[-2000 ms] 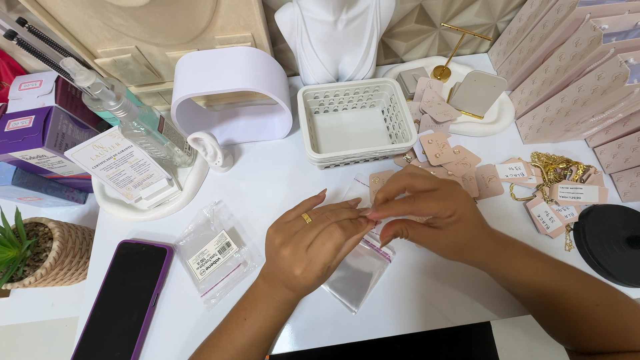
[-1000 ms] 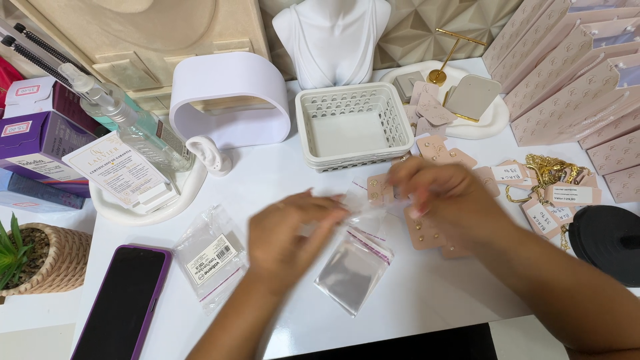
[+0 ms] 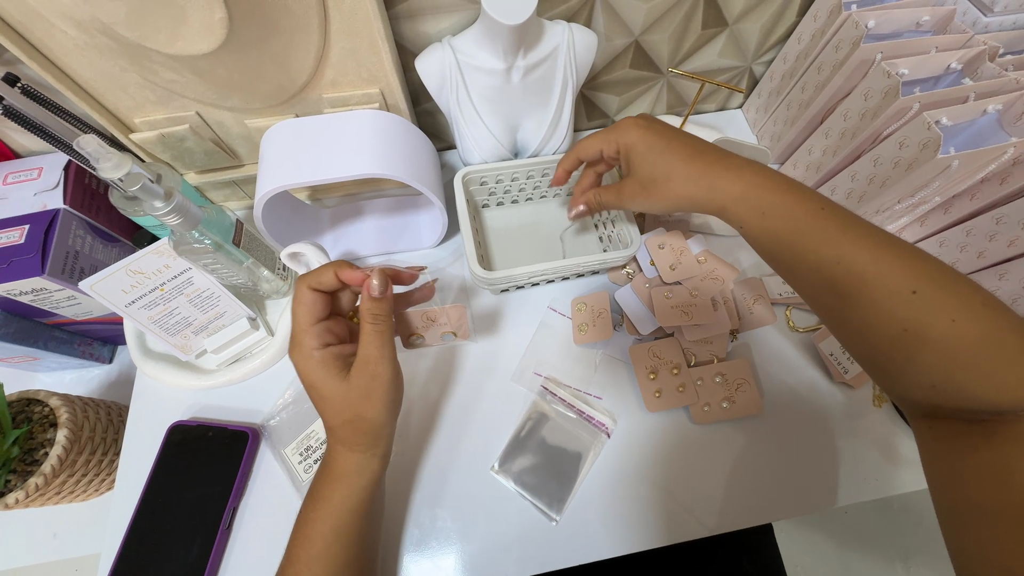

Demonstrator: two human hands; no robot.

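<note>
My left hand [image 3: 352,352] pinches a small clear plastic bag with a pink earring card [image 3: 433,326] inside it. Over the right side of a white perforated plastic basket [image 3: 524,276] hangs my right hand [image 3: 640,172], its fingers apart and curled; a thin clear strip [image 3: 564,240] shows beneath the fingertips, and whether it touches them is unclear. A stack of clear bags with purple-marked flaps [image 3: 552,448] lies on the white table. Right of the stack, several pink cards with earrings [image 3: 662,374] form a loose pile beside the basket.
A phone in a purple case [image 3: 186,496], a plastic package [image 3: 300,440] and a potted plant [image 3: 60,448] are at the left. Behind them stand spray bottles [image 3: 192,220] and a white oval display [image 3: 352,140]. A white bust [image 3: 512,88] is behind the basket; paper bags [image 3: 904,144] line the right.
My hands were together above the bag stack and have since parted. The right one has moved up over the basket; the left holds the bagged card off to the left.
</note>
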